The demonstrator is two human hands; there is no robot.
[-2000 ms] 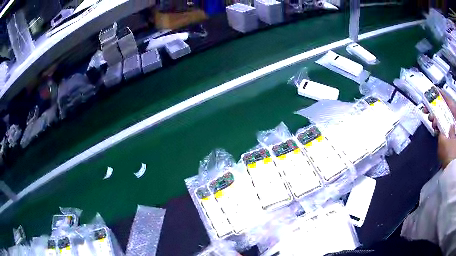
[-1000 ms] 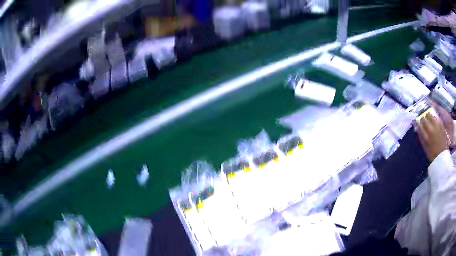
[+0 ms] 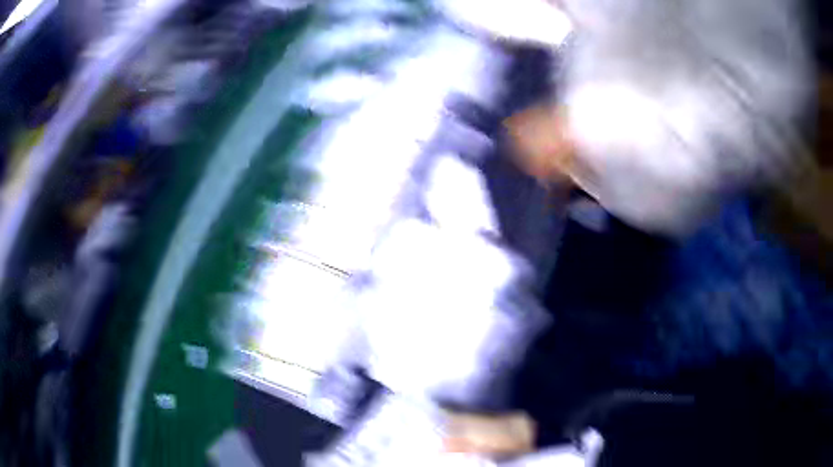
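Note:
The view is strongly blurred. A hand, which looks like my right hand (image 3: pixel 490 432), is at the bottom edge, cut off below. It touches or lies over a white slab or wrap (image 3: pixel 402 430); its grip cannot be made out. My left hand is not seen. A bright stack of white units in clear wrap (image 3: pixel 438 310) lies just above the hand. The row of half-assemblies (image 3: pixel 306 315) runs beside it and up the bench, with thin dark frame lines showing. A single white cover (image 3: pixel 459 193) lies above the stack.
Another person in a white garment (image 3: pixel 676 109) is at the upper right, one hand (image 3: pixel 541 141) at the bench edge. The green bench (image 3: pixel 196 301) has a pale strip (image 3: pixel 187 228) and two small white slips (image 3: pixel 195 356). Blue sheeting (image 3: pixel 740 283) shows at the right.
The view has swung right and tilted, so the bench now runs steeply upward. The other person's sleeve looks larger and further in. A hand has appeared at the bottom edge.

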